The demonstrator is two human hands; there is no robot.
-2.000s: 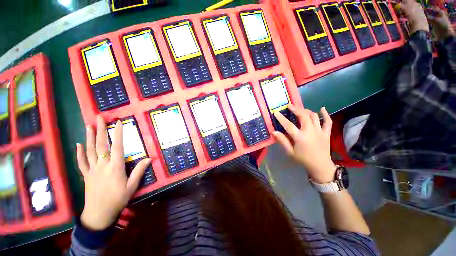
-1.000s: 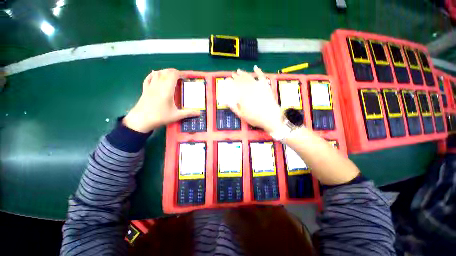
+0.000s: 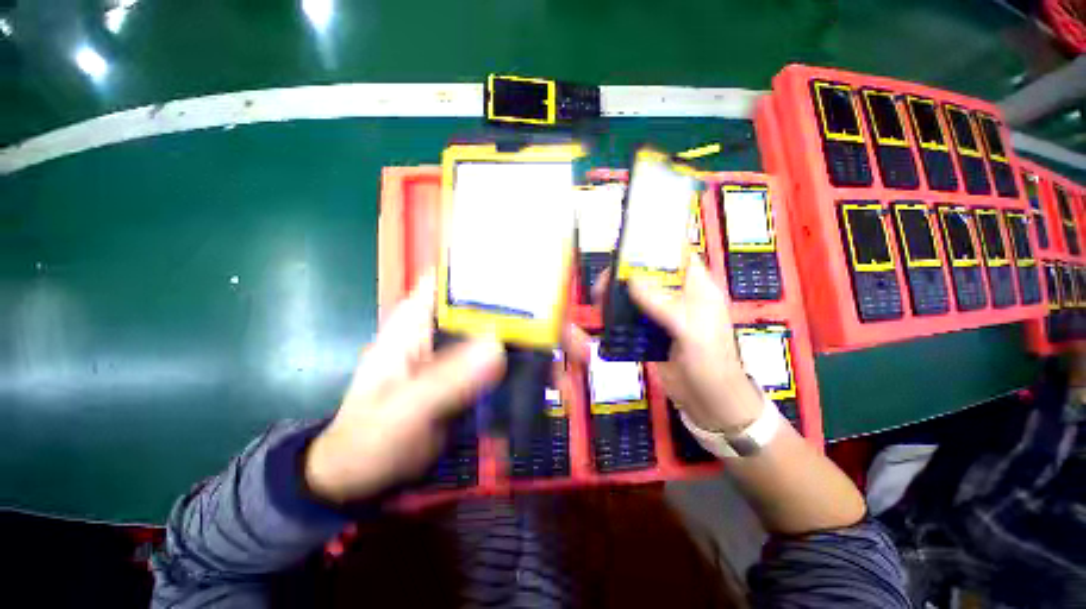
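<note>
My left hand (image 3: 399,399) holds a keypad phone (image 3: 510,244) raised towards the camera, its yellow-framed screen lit white. My right hand (image 3: 697,345) holds a second phone (image 3: 657,226), tilted, also with a white screen. Both are somewhat blurred. Below them lies the red phone tray (image 3: 807,410), with more lit phones in its recesses, such as one at the top right (image 3: 750,238). An empty recess (image 3: 420,232) shows at its top left. The held phones and my hands hide part of the tray.
A stack of red trays (image 3: 834,327) on the right holds phones with dark screens. A loose phone (image 3: 524,100) lies on the white line of the green bench (image 3: 179,297). A yellow pen-like stick (image 3: 700,151) lies behind the tray. Another person's plaid sleeve (image 3: 1012,488) is at the lower right.
A second ago both hands were over the tray's upper row. Now each hand has lifted a phone towards the camera, and the top left recess is empty.
</note>
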